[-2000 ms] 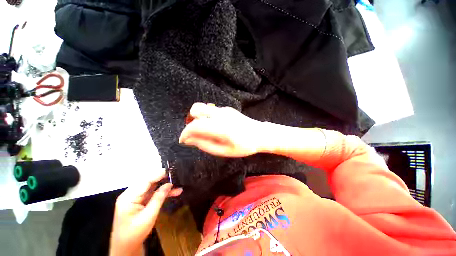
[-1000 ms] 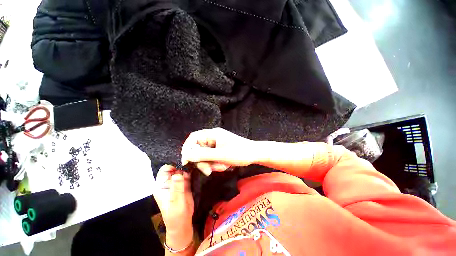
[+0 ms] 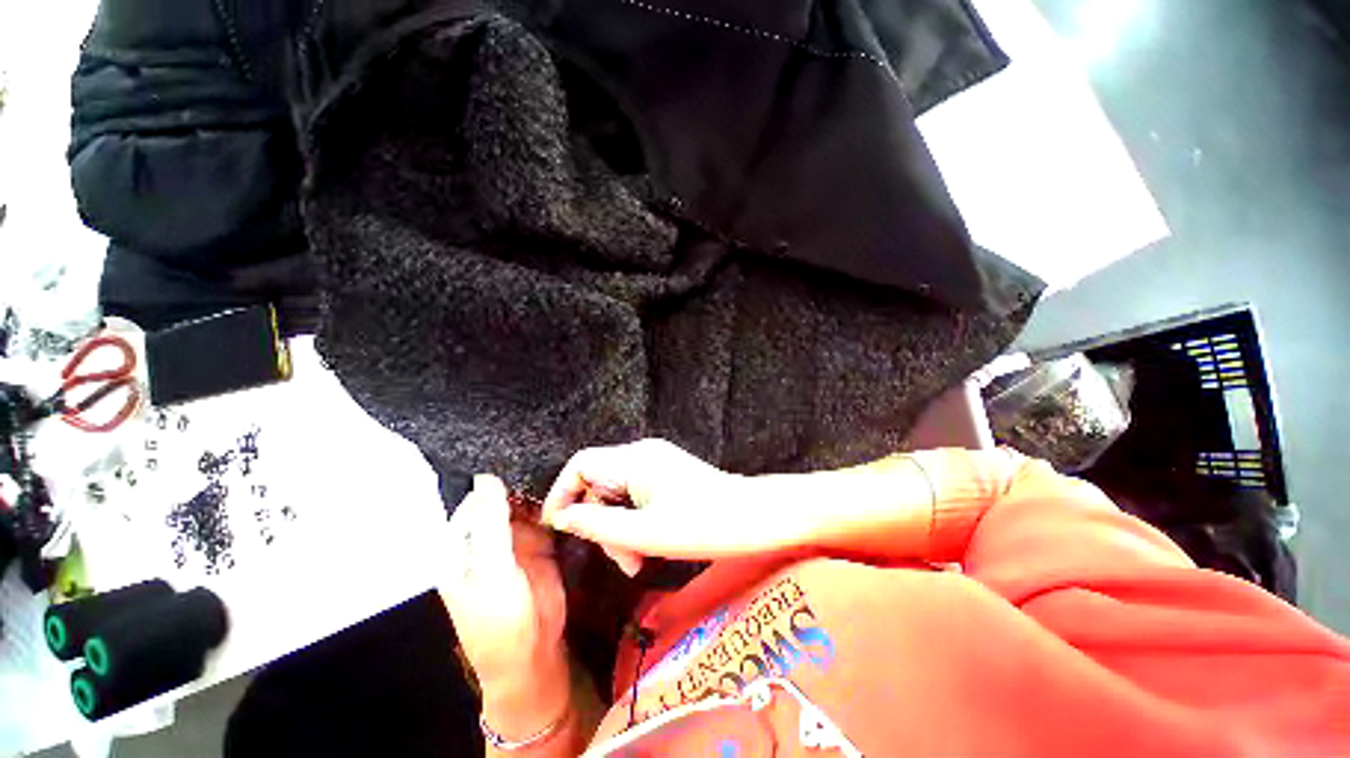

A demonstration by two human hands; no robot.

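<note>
The black coat (image 3: 874, 193) lies over the table and my lap, its speckled pile lining (image 3: 459, 333) facing up. My left hand (image 3: 504, 592) is shut on the coat's edge at the lap, its wrist near the bottom of the view. My right hand (image 3: 644, 496) is beside it, thumb and fingertips pinched together close to the left fingertips at that edge. Whatever the right fingertips pinch is too small to tell; no needle or thread can be made out. Tiny dark fasteners (image 3: 203, 526) lie in a loose pile on the white table at the left.
Black thread cones (image 3: 141, 644) with green-ringed ends lie at the table's front left. Red-handled scissors (image 3: 101, 385) lie beside a flat black phone-like rectangle (image 3: 215, 356). Padded black garments (image 3: 185, 163) are behind. A black crate (image 3: 1236, 400) and a clear bag (image 3: 1059, 412) are at the right.
The view has shifted. My right hand has come down from over the lining to the coat's edge, and my left hand has moved up against it. Since one second ago both have stayed close together.
</note>
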